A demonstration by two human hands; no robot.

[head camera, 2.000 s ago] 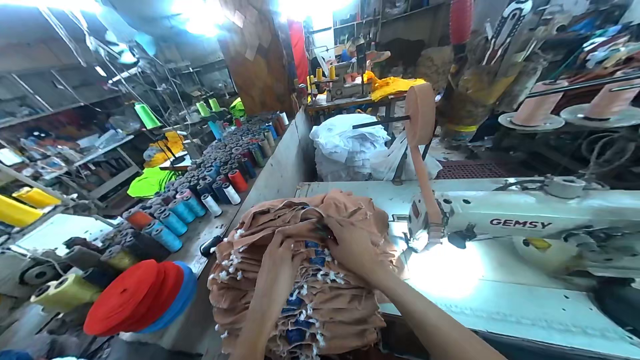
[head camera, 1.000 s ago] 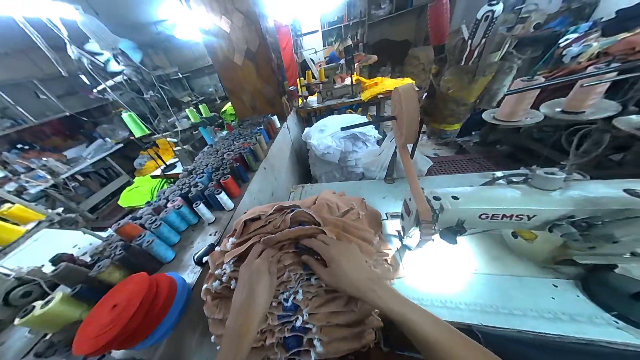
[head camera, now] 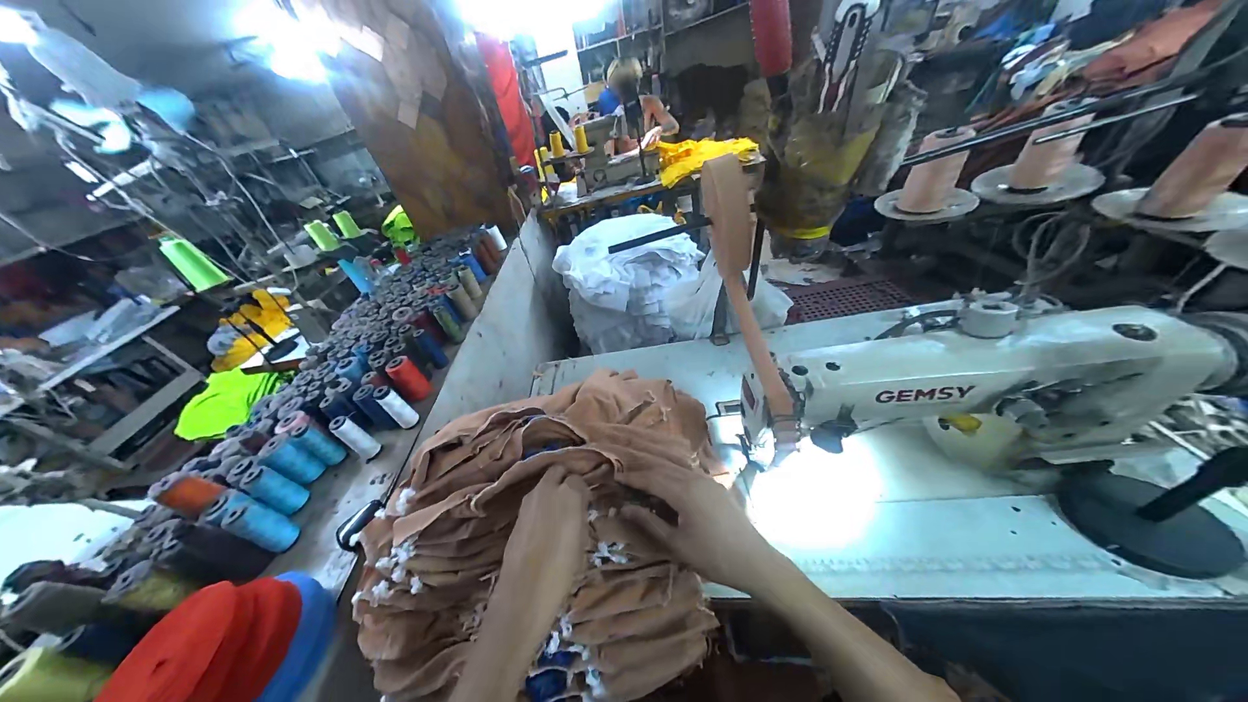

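Observation:
A tall pile of brown fabric pieces [head camera: 624, 400], with white tufts and bits of blue along its front, stands at the left end of the sewing table. My left hand [head camera: 554, 497] is on its upper folds, the fingertips hidden in the cloth. My right hand [head camera: 682, 502] lies on the pile just to the right, its fingers spread over a fold; whether it grips is unclear. Right of the pile is a white Gemsy sewing machine [head camera: 975, 380], its lamp lit. A brown fabric strip [head camera: 736, 263] hangs from a bar down to the needle area.
Many thread spools [head camera: 283, 458] stand on the ledge at left, near red rolls of tape [head camera: 210, 639] and a blue roll [head camera: 302, 624]. Behind the table sits a white cloth bundle [head camera: 629, 263]. Pink thread cones [head camera: 936, 180] stand at back right. A grey partition [head camera: 507, 312] borders the table.
My right hand has come back toward me from the top of the pile, and its fingers are spread more. My left hand stays on the upper folds.

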